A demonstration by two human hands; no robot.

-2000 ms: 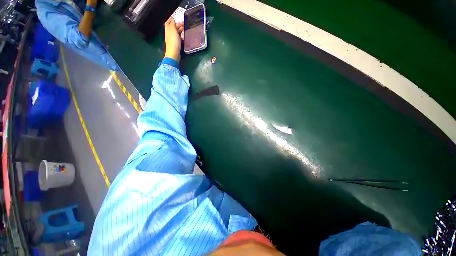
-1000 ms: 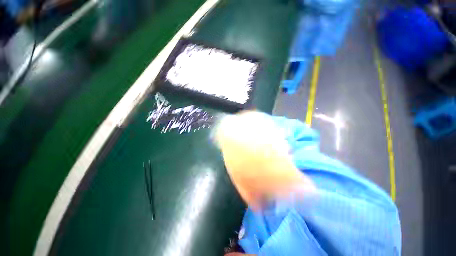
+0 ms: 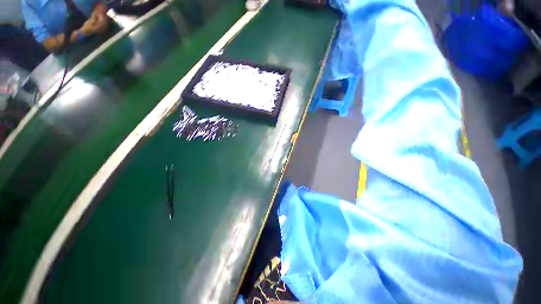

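Note:
A black-rimmed tray (image 3: 232, 109) filled with white slivers sits on the green bench top. A loose heap of thin white and dark strip parts (image 3: 204, 127) lies just beside its near side. Thin dark tweezers (image 3: 170, 192) lie on the green surface, apart from the heap, with nobody touching them. A light-blue sleeve (image 3: 409, 107) of mine stretches from the lower right up to the top edge, and its hand is cut off by that edge. Another blue fold of cloth (image 3: 314, 237) shows at bottom centre. I cannot see either of my hands.
A green conveyor (image 3: 89, 124) with a white edge rail (image 3: 127, 145) runs along the left. Another person's hands (image 3: 92, 25) and blue sleeves are at upper left. A dark object (image 3: 305, 3) is cut off at the top. Blue stools (image 3: 337, 105) stand on the floor, right of the bench edge.
The view has swung from the phone end of the bench to the tray. The blurred hand near the tray one second ago has left the picture, and its sleeve now reaches the top edge.

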